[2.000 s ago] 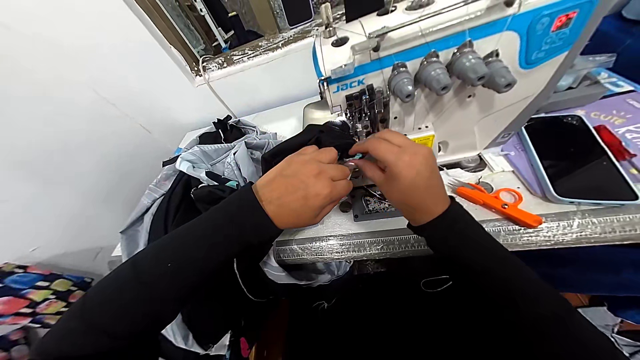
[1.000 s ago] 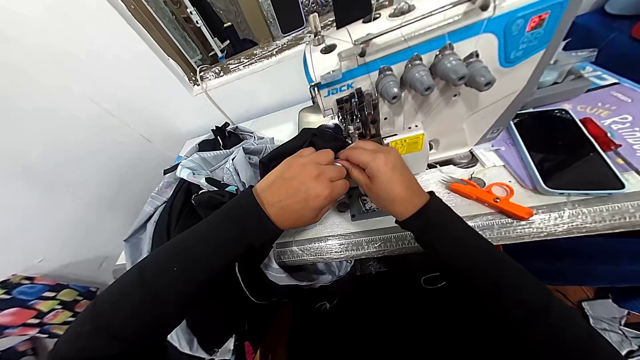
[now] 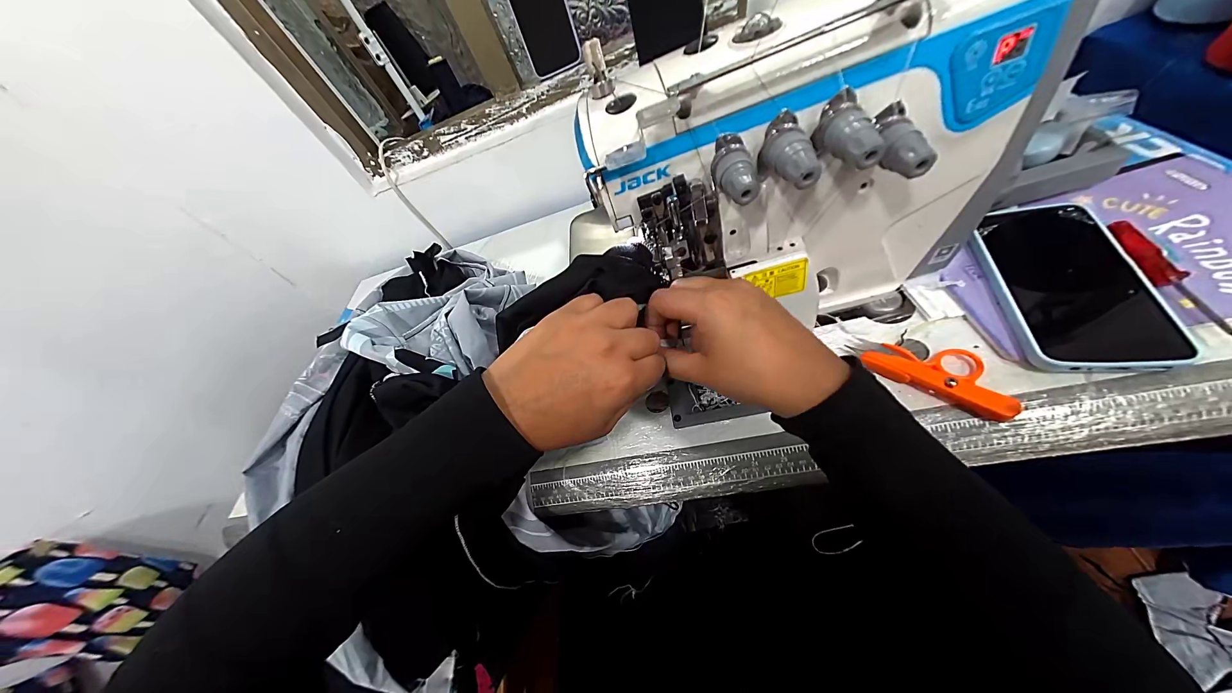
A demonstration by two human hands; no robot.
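Observation:
My left hand [image 3: 577, 371] and my right hand [image 3: 746, 342] meet in front of the needle and presser-foot area [image 3: 681, 231] of a white and blue Jack overlock sewing machine [image 3: 866, 212]. Both hold the edge of a black fabric piece [image 3: 587, 279], which runs behind my left hand up to the presser foot. The fingertips are close together and partly hide the edge they pinch. Grey and black fabric [image 3: 433, 322] lies bunched left of my left hand and hangs off the table.
Orange thread snips [image 3: 943, 380] lie right of my right hand. Farther right, a phone [image 3: 1088, 289] and a red-handled tool [image 3: 1147, 252] rest on a purple printed package [image 3: 1193, 207]. A measuring tape [image 3: 674, 476] runs along the table's front edge. A wall window [image 3: 452, 58] is behind.
My right hand has come nearer my left since two seconds ago, and the fingertips now almost touch. The view has shifted slightly.

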